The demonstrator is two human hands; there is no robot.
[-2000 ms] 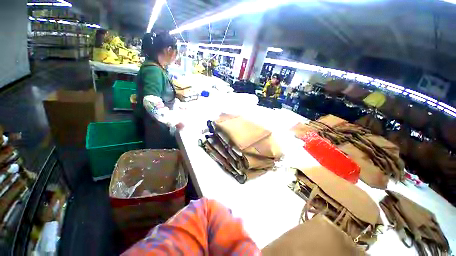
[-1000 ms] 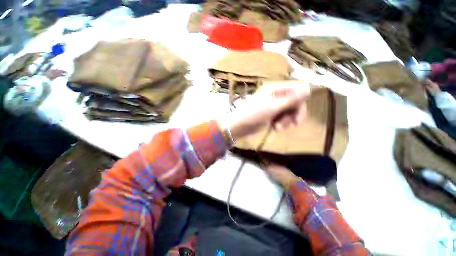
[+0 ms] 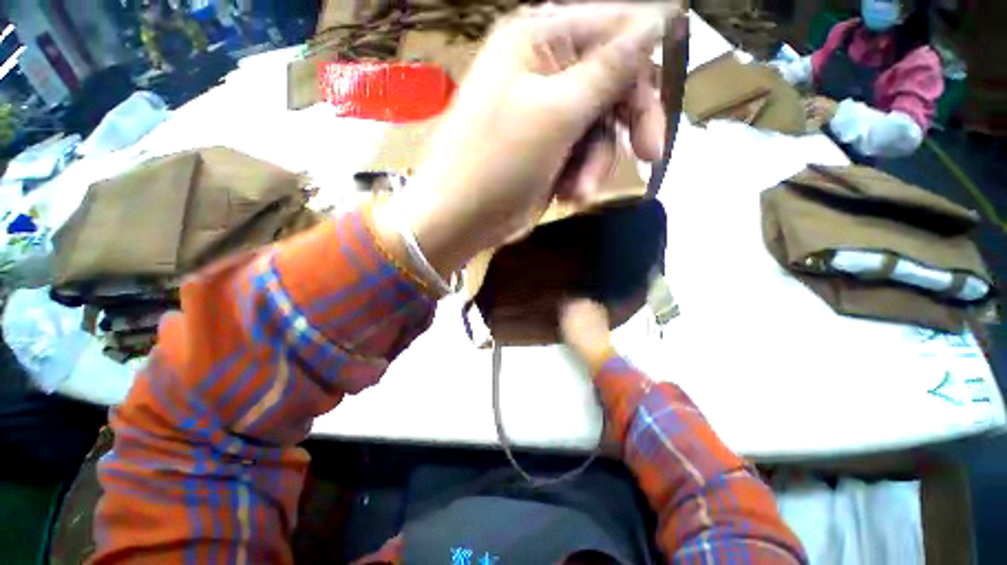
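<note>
A tan-brown handbag (image 3: 530, 292) stands in front of me on the white table, its dark mouth open towards me. My left hand (image 3: 552, 121) is raised large above it, fingers curled on its upper part beside a dark brown band; the exact hold is partly hidden. My right hand (image 3: 585, 331) is small and blurred at the bag's near lower edge, its fingers partly inside the mouth; its grip is unclear. A thin brown strap (image 3: 502, 414) loops below the bag past the table edge.
A folded bag stack (image 3: 166, 215) lies left. A red packet (image 3: 387, 91) and brown bags (image 3: 442, 46) lie at the back. A folded bag with white filler (image 3: 883, 248) lies right. A masked person (image 3: 883, 83) stands far right. A carton's white contents (image 3: 861, 513) show below the table edge.
The view has turned down and right. The bag's mouth now faces me. My left hand has risen closer to the camera; my right hand has moved to the mouth's near edge.
</note>
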